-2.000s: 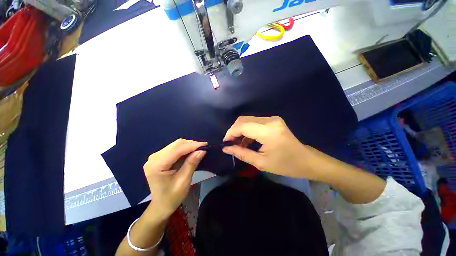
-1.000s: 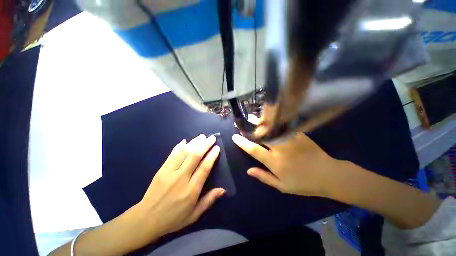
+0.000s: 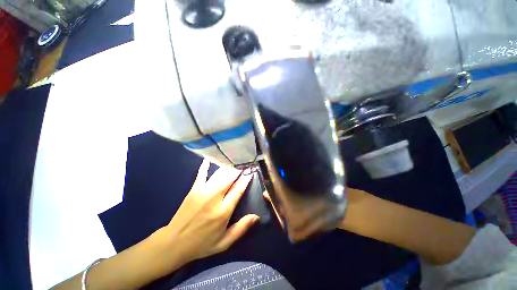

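The navy-black garment panel (image 3: 153,175) lies flat under the sewing machine head (image 3: 210,85). A small dark piece (image 3: 257,201) lies on the panel beside my left fingertips. My left hand (image 3: 207,209) lies flat on the cloth, fingertips close to the needle area and thumb apart. My right hand is mostly hidden behind the shiny chrome and black guard (image 3: 297,147); the right wrist and forearm show, and a bit of fingertip (image 3: 266,195) shows at the guard's left edge. The needle and presser foot are mostly hidden.
The smartphone (image 3: 482,139) lies right of the machine. A long dark cut panel (image 3: 17,170) is at the left table edge, with more dark cloth (image 3: 102,34) at the back left. The printed ruler (image 3: 238,277) runs along the front edge. Something red (image 3: 14,51) is at the upper left.
The view has shifted closer over the machine head, and the guard now covers my right hand. My left hand remains flat on the cloth, its fingertips now right by the needle area.
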